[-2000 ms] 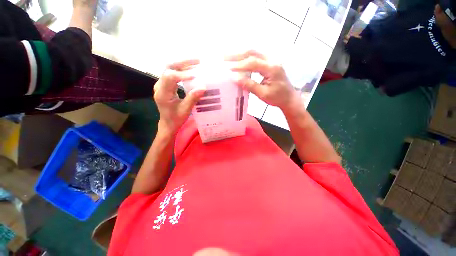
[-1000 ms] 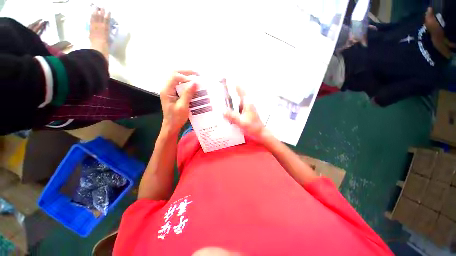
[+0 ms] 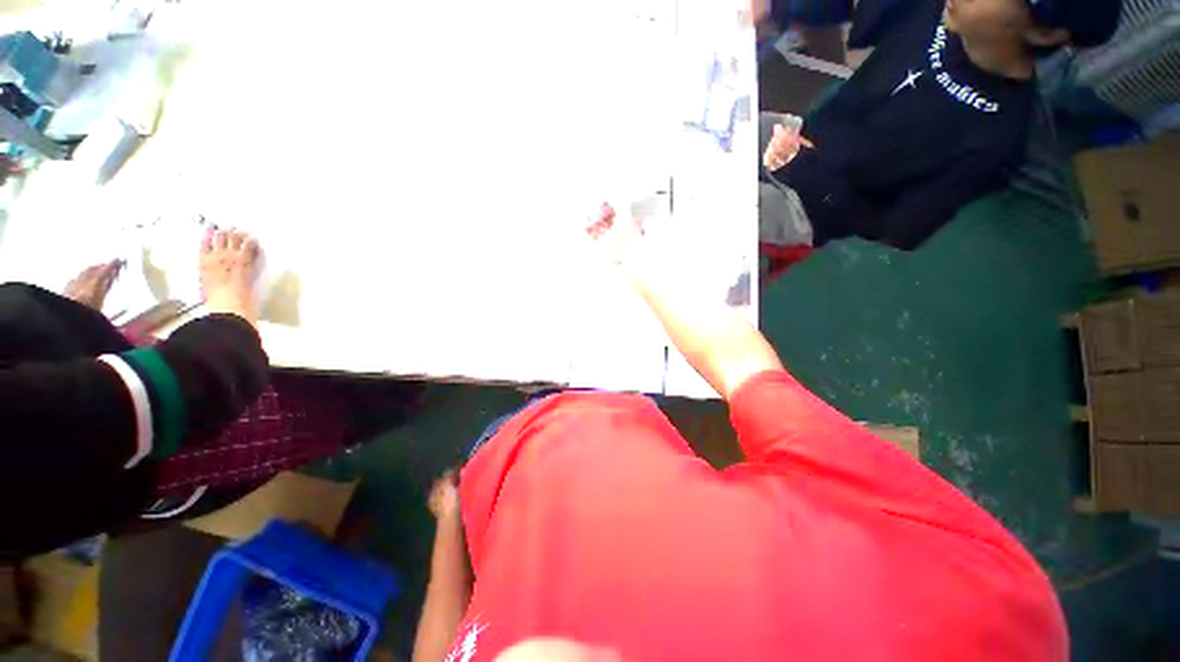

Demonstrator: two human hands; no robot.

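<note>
The white table (image 3: 440,298) lies in front of me, strongly overexposed. My right hand (image 3: 613,225) is stretched out over it, washed out by glare, with only reddish fingertips clear. A small pale grey patch (image 3: 646,206) shows beside it; I cannot tell what it is or whether the hand touches it. My left hand (image 3: 444,494) is low beside my body below the table edge, small and mostly hidden. I cannot see what either hand holds. The white printed carton does not show.
A worker in a dark sleeve with white and green bands (image 3: 149,401) has hands on the table at left. A person in a black shirt (image 3: 906,129) is at right. A blue crate (image 3: 278,556) with dark bagged items stands lower left. Brown cartons (image 3: 1132,388) are at far right.
The carton has gone from view. My right hand has moved forward over the table. My left hand has dropped beside my body. The view has shifted, and the crate now shows lower.
</note>
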